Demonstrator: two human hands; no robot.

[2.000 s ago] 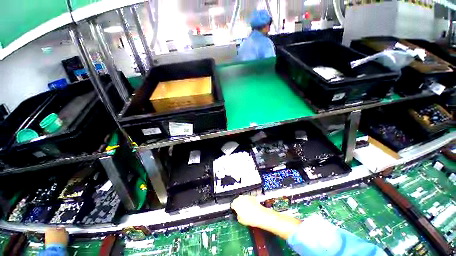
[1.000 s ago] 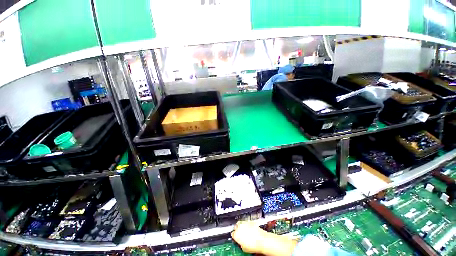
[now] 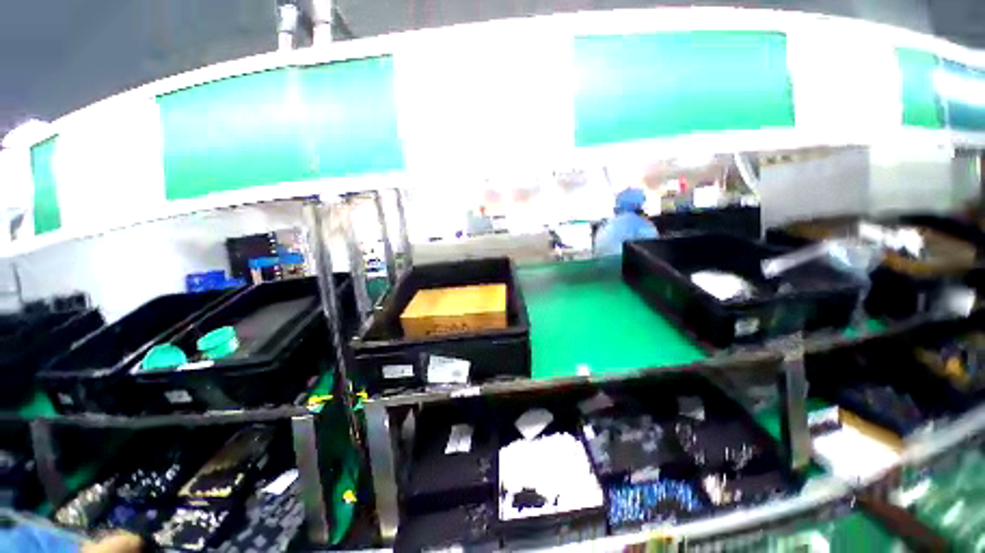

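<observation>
My left hand (image 3: 113, 542) is at the bottom left edge, blurred and cut off, with a light blue sleeve (image 3: 38, 538) beside it; its fingers cannot be made out. My right hand is out of the picture. The nearest things in front of me are the small-part bins on the lower shelf. One bin holds a bright white heap (image 3: 549, 475). A blue speckled heap (image 3: 655, 502) lies to its right. Part of a green circuit board (image 3: 945, 502) shows blurred at the bottom right.
A black tote holds a yellow-brown box (image 3: 454, 310). The left tote holds two teal round things (image 3: 217, 342). A right tote (image 3: 745, 290) has clear plastic at its side. Metal posts (image 3: 380, 475) hold the shelf. A person in blue (image 3: 626, 225) is behind the rack.
The view has tilted up, so the rack sits lower and most boards have left the picture. My right hand has gone out of view. My left hand shows again at the bottom left edge.
</observation>
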